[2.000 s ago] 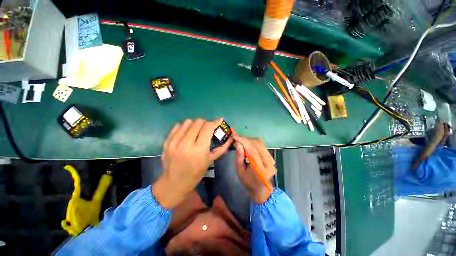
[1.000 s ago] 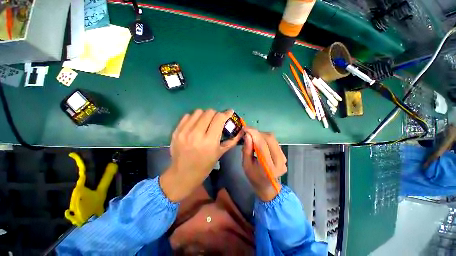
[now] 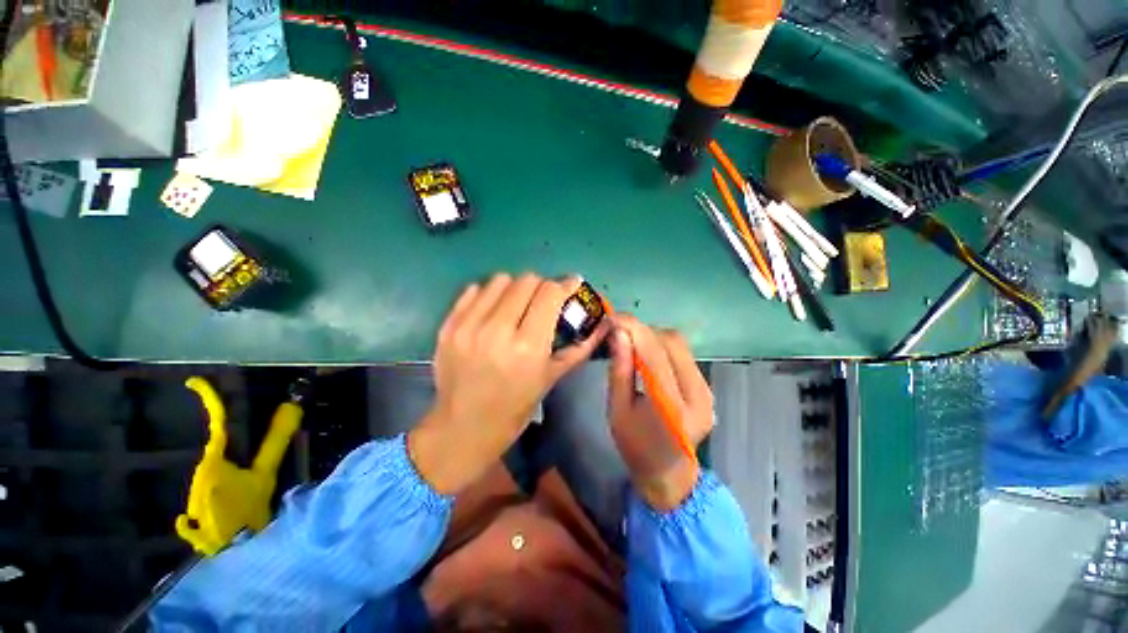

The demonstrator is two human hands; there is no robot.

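My left hand (image 3: pixel 492 359) holds a small black open-case unit (image 3: pixel 579 314) at the front edge of the green mat; its gold and white inside faces up. My right hand (image 3: pixel 656 402) holds an orange pry stick (image 3: pixel 664 402), its tip at the unit's right side. The fingertips of both hands nearly meet there and hide the exact contact. A second open unit (image 3: pixel 440 197) lies on the mat further back. Another unit (image 3: pixel 224 267) lies on the left, with something dark beneath or beside it.
Grey parts box (image 3: pixel 118 105) and yellow paper (image 3: pixel 275 136) at far left. Upright orange-and-black screwdriver (image 3: pixel 711 87) at the back. White sticks (image 3: pixel 802 231), brown pot (image 3: pixel 810 163), sponge (image 3: pixel 866 261) and cables at right. Yellow tool (image 3: pixel 235 488) below the edge. A person's blue sleeve (image 3: pixel 1064 427) at far right.
The whole view has shifted as the head moved. Both hands keep their holds on the unit and the orange stick, whose tip stays at the unit's right side.
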